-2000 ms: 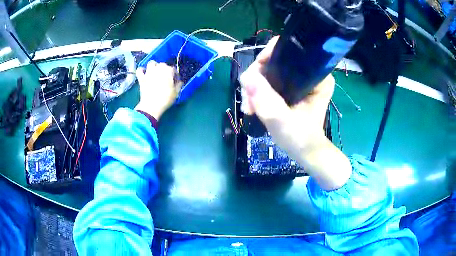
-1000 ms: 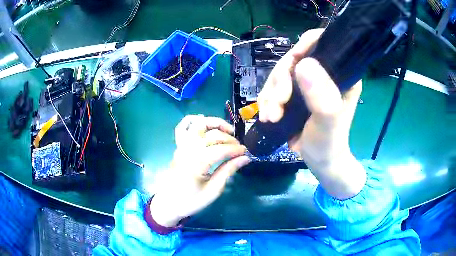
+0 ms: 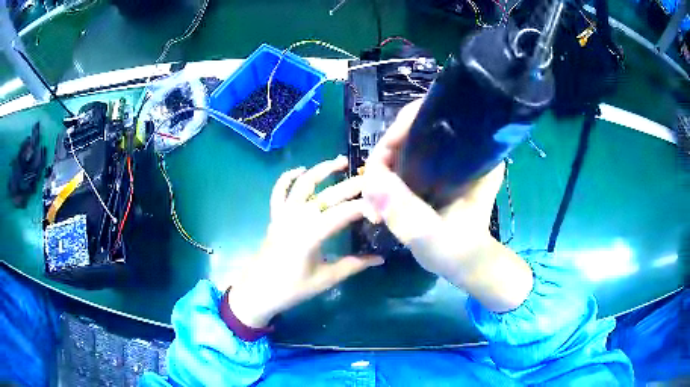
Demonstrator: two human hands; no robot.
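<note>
My right hand point(image 3: 435, 204) is closed around a large black electric screwdriver point(image 3: 469, 121) with a pale blue label, held over the chassis in front of me. The black chassis point(image 3: 372, 98) lies on the green mat; its lower part is mostly hidden by my hands and the tool. My left hand point(image 3: 310, 227) is at the chassis's left side, fingers apart, with nothing visible in it. The screwdriver's tip is hidden. A blue screw bin point(image 3: 306, 117) holds many dark screws point(image 3: 265, 113), with a thin cable lying across it.
A second black chassis point(image 3: 94, 185) with a speckled board point(image 3: 68, 244) and orange ribbon point(image 3: 66, 195) lies at the left. A round clear bag point(image 3: 174, 109) is left of the bin. A thin cable point(image 3: 176, 215) lies on the mat. A thick black cord point(image 3: 579, 178) crosses at the right.
My left hand went from the screw bin to the chassis, and its fingers have since spread. The screwdriver tilted down towards my left fingertips, then became more upright over the chassis.
</note>
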